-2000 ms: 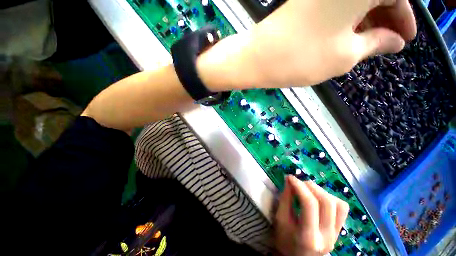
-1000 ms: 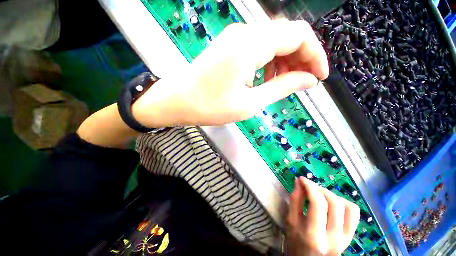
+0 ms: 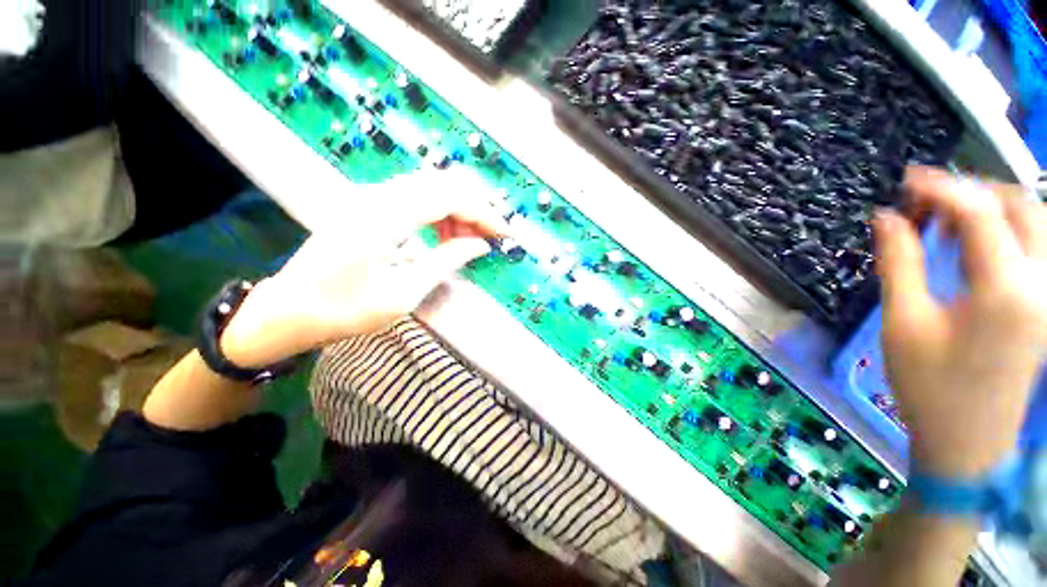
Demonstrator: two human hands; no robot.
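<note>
The green circuit board panel [image 3: 626,344] runs diagonally through the view, dotted with small parts. My left hand [image 3: 396,258], with a dark watch, is over the panel; its thumb and finger come close together at the board, beside a small dark part. Whether they hold anything is blurred. My right hand [image 3: 901,195], with a blue wrist strap [image 3: 959,495], is at the lower right corner of the black component tray [image 3: 827,312]. Its fingers are spread, with nothing visible held. Black capacitors [image 3: 735,126] lie heaped in the tray.
A blue tray [image 3: 855,373] beside the black tray is partly hidden by my right hand. White parts [image 3: 477,17] lie in another tray at the top. The silver line rail [image 3: 689,275] borders the board. A cardboard box [image 3: 103,378] stands at left.
My right hand has moved from the near board edge up and right to the tray corner. My left hand has moved from the black tray left and down to the board. The view has shifted.
</note>
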